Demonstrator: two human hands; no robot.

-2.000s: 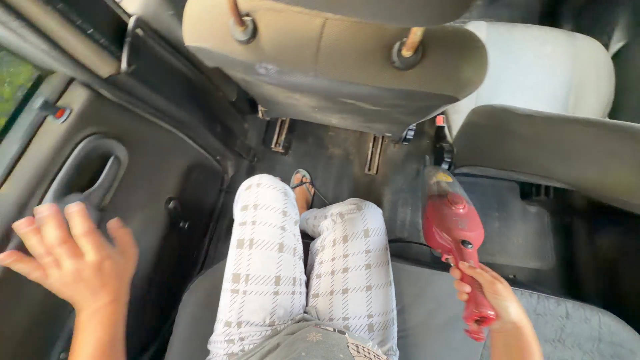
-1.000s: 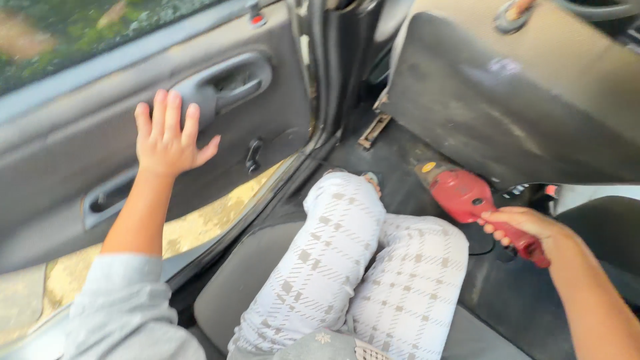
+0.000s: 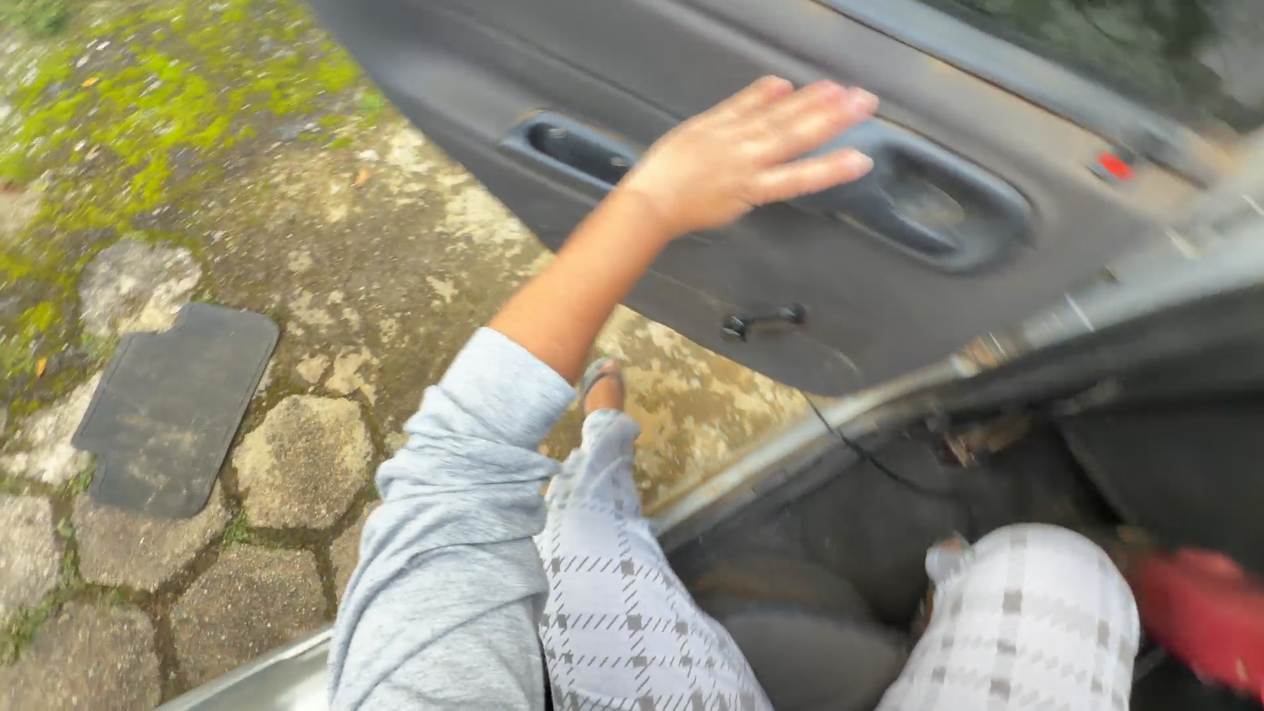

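My left hand (image 3: 755, 153) is spread against the inner panel of the open car door (image 3: 681, 286), beside the blue-grey door handle recess (image 3: 948, 202). It holds nothing. A black window crank (image 3: 763, 322) sits lower on the panel. At the right edge the red handheld vacuum cleaner (image 3: 1205, 622) shows as a blur, past my knee. My right hand is out of the frame. One sandalled foot (image 3: 603, 387) is outside on the ground; my other leg is inside the car.
A black rubber car mat (image 3: 183, 410) lies on mossy hexagonal paving (image 3: 306, 459) at the left. The metal door sill (image 3: 750, 459) runs between ground and car floor, with a thin black cable (image 3: 864, 454) across it.
The view has swung far left, toward the door and the ground. The door stands wider open. One leg has moved out of the car. My right hand has left the view.
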